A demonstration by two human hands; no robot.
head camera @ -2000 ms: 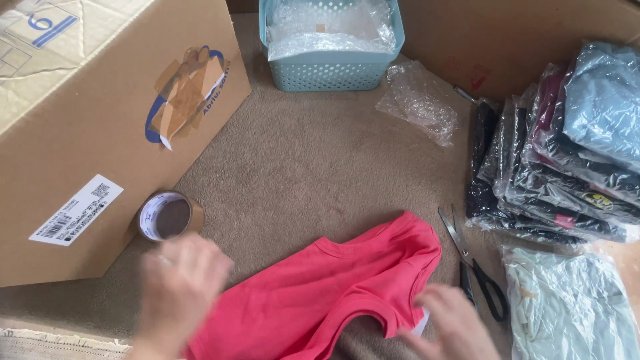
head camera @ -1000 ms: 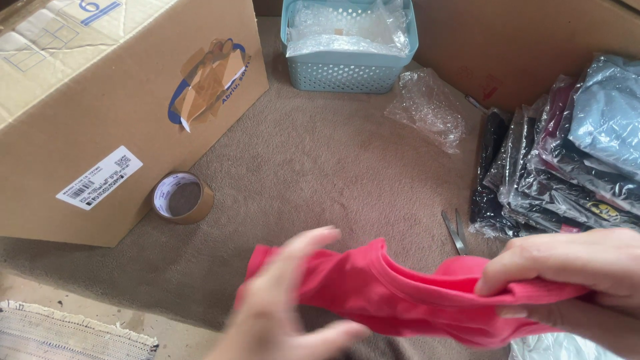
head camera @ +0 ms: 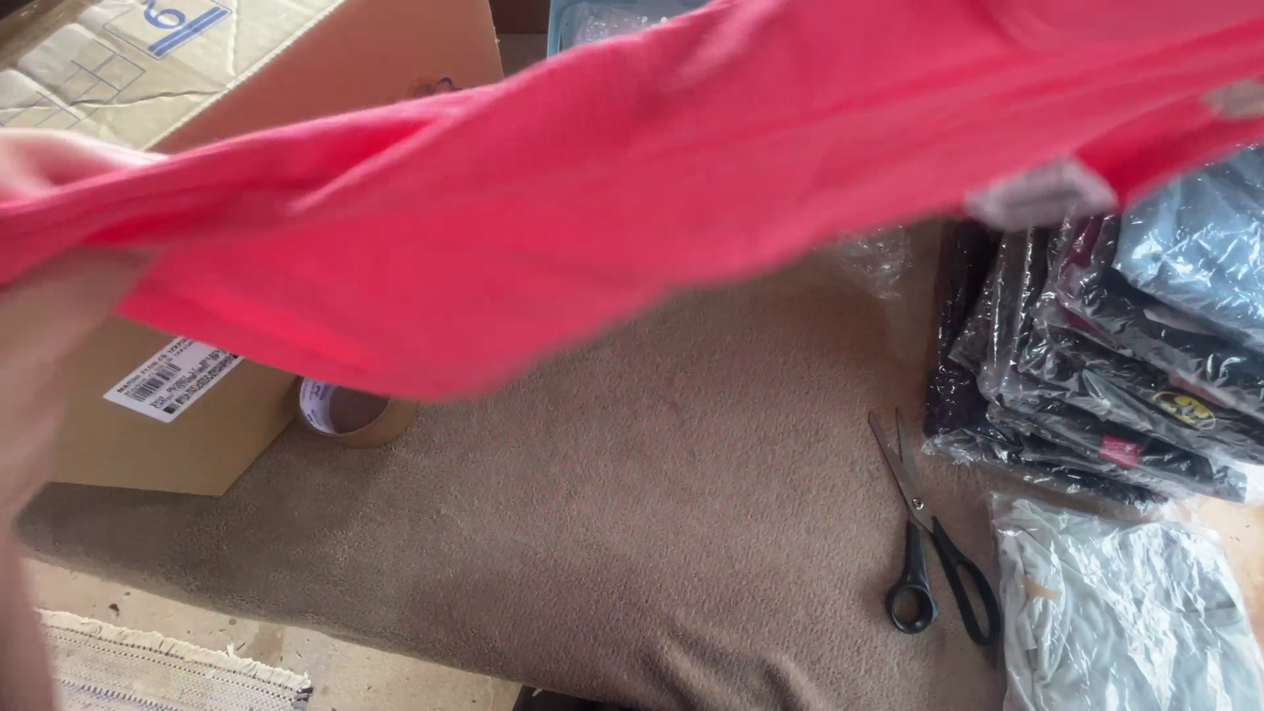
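Observation:
A pinkish-red garment [head camera: 592,207] is stretched in the air across the upper part of the view, blurred by motion. My left hand [head camera: 59,168] grips its end at the left edge, with the fabric covering part of the fingers. Of my right hand only a small blurred bit [head camera: 1239,99] shows at the right edge, against the red cloth; its grip is hidden. A whitish tag [head camera: 1042,196] hangs at the garment's lower edge on the right. Below the cloth, black-handled scissors [head camera: 918,509] lie with blades slightly apart on the brown fabric surface [head camera: 612,513].
A cardboard box [head camera: 168,454] stands at left, with a roll of brown packing tape [head camera: 360,415] beside it. Plastic-wrapped garments [head camera: 1106,365] are stacked at right, above a pale bagged garment [head camera: 1116,602]. A blue basket [head camera: 561,25] and bubble wrap [head camera: 874,257] are partly hidden behind the cloth. A woven rug [head camera: 168,667] lies lower left.
The red garment, lying on the brown surface two seconds ago, has been lifted and spread out wide. My left hand has moved to the left edge and taken hold of it. The scissors are fully uncovered.

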